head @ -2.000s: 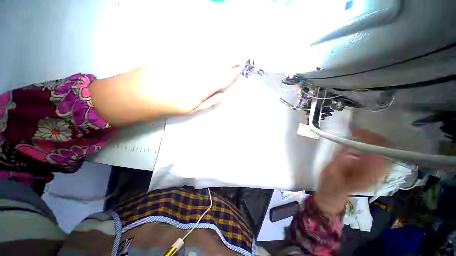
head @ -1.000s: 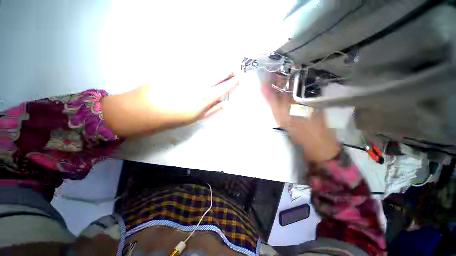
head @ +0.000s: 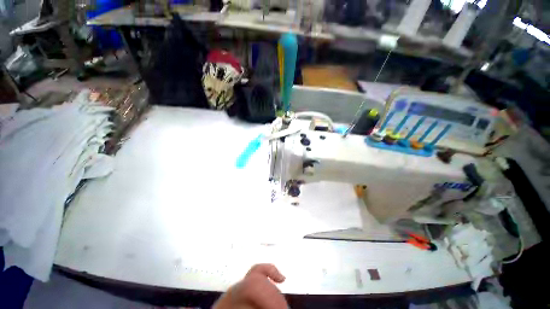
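The white sewing machine (head: 386,169) with blue lettering stands on the white table (head: 199,277). Its presser foot and needle area (head: 276,192) is at the left end of the head. A white area under the arm (head: 328,211) may be fabric or the bed; glare hides which. My left hand (head: 256,293) is cut off by the bottom edge, at the table's front edge, well below the needle. Its thumb points right; its other fingers and any hold are unclear. My right hand is out of the picture.
White fabric panels (head: 45,175) are piled at the left. Orange-red snips (head: 420,241) lie right of the bed, beside crumpled white pieces (head: 473,250). A blue bobbin rack (head: 401,145) sits on the head. A teal-handled object (head: 289,69) stands behind.
The view has lifted and widened to show the whole machine and the room. My left hand has come away from the needle area; my right hand has left the picture.
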